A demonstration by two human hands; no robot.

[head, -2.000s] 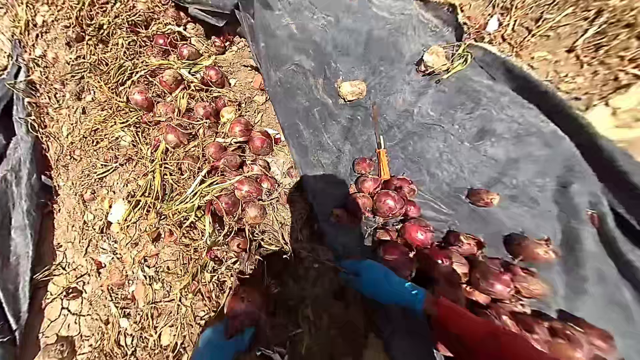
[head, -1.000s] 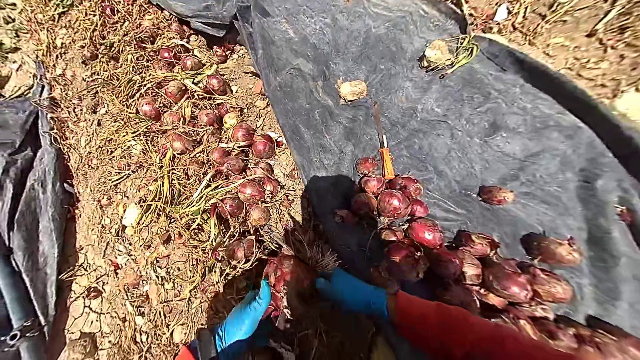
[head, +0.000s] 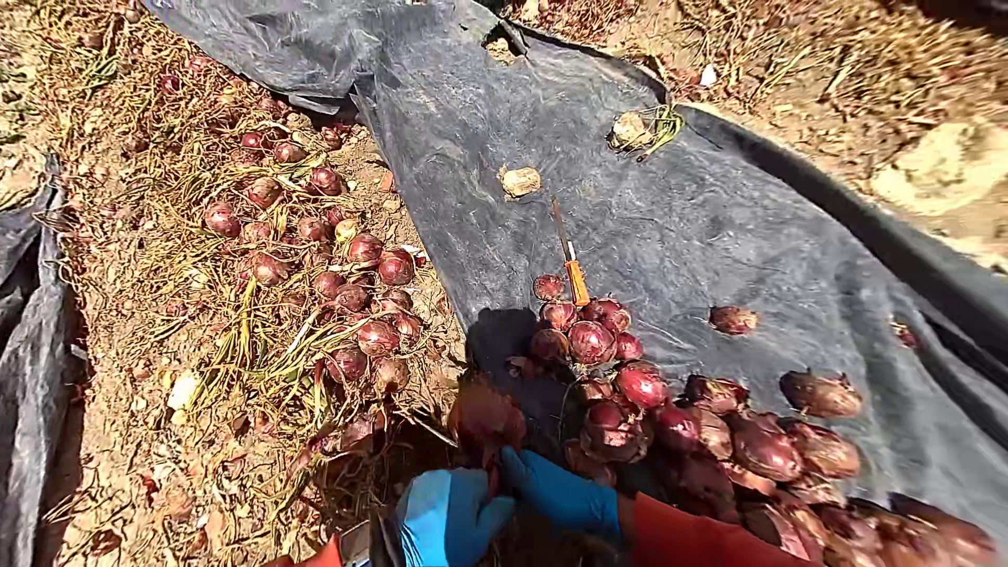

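My left hand, in a blue glove, is at the bottom centre. My right hand, also blue-gloved, meets it from the right. Between and just above their fingertips is a red onion, blurred and in shadow; my right fingers are closed at its near end. How my left fingers hold it cannot be made out. To the right, a heap of red onions lies on a dark plastic sheet. A knife with an orange handle rests at the heap's far end, blade pointing away.
Red onions with dry tops lie on the soil to the left. A pale clod and another clod with green leaves are on the sheet. A second dark sheet runs along the left edge. Dry stalks cover the ground at top right.
Two seconds ago the hands were apart; now they are together at one onion. Since one second ago, my left hand and the onion have moved right, towards the sheet.
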